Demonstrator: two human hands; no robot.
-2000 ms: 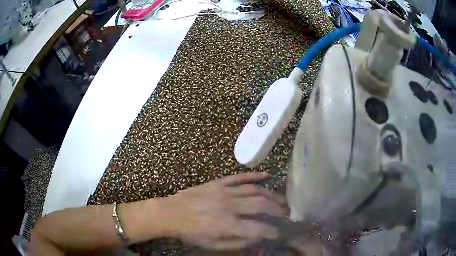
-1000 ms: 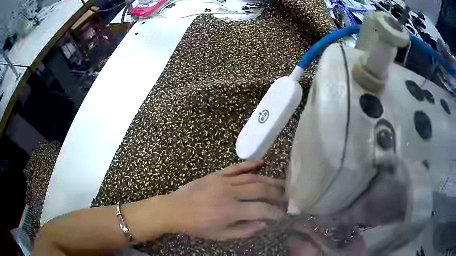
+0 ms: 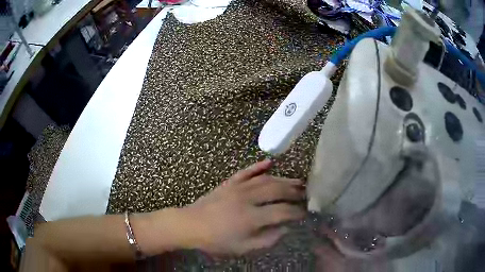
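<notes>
A dark printed fabric panel (image 3: 197, 111) with dense tan flecks lies over the white table, with a curved cut-out at its far edge. The off-white sewing machine head (image 3: 345, 127) stands at the right. My left hand (image 3: 247, 212), with a bracelet at the wrist, lies flat on the fabric, palm down, fingers reaching to the machine head. My right hand (image 3: 332, 255) shows only as a blurred patch low beside the machine; its fingers cannot be made out. The needle area is hidden.
A white lamp paddle (image 3: 295, 112) on a blue flexible neck hangs over the fabric. The white table (image 3: 101, 127) curves along the left. Fabric with the same print lies low at the left (image 3: 45, 159). Scraps (image 3: 345, 13) lie at the far end.
The view has shifted, and the fabric's far cut-out now sits nearer and further left. A fold has formed across the fabric. My left hand stays flat beside the machine head.
</notes>
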